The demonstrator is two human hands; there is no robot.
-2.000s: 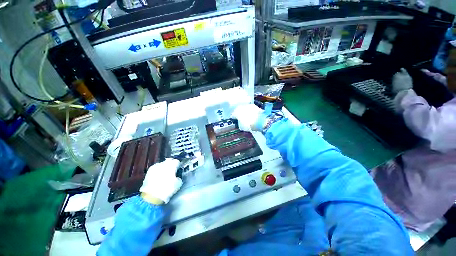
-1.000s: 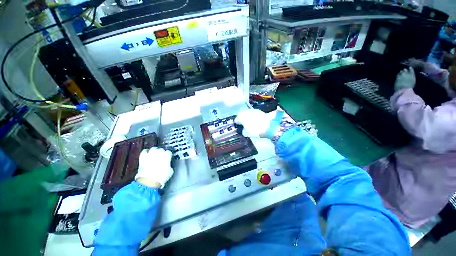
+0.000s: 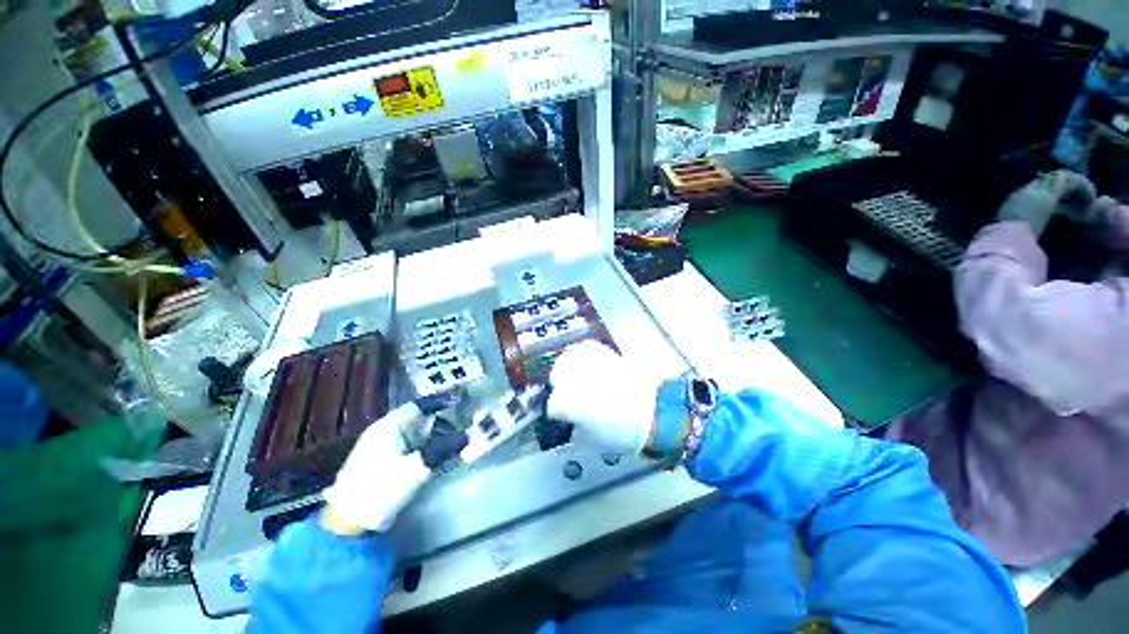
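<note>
My left hand (image 3: 386, 464), in a white glove with black fingertips, holds one end of a short row of white parts with dark spots (image 3: 499, 421). My right hand (image 3: 603, 396), gloved, is at the other end of that row, over the front of the right fixture. The right red-brown fixture (image 3: 508, 325) has white parts in its back slots; its front is hidden by my right hand. The left red-brown fixture (image 3: 320, 403) shows bare slots. A ladder-like group of white parts (image 3: 442, 352) lies on the deck between the fixtures.
The white gantry (image 3: 483, 89) spans behind the fixtures. Loose silver parts (image 3: 753, 318) lie on the bench at right. Grey buttons (image 3: 573, 471) are on the front edge. A person in pink (image 3: 1046, 310) is at the right by a black tray (image 3: 823, 204). Cables and plastic bags are at left.
My right hand has moved from the right fixture's back toward its front. My left hand has come off the left fixture and now holds a row of parts. More parts show in the right fixture.
</note>
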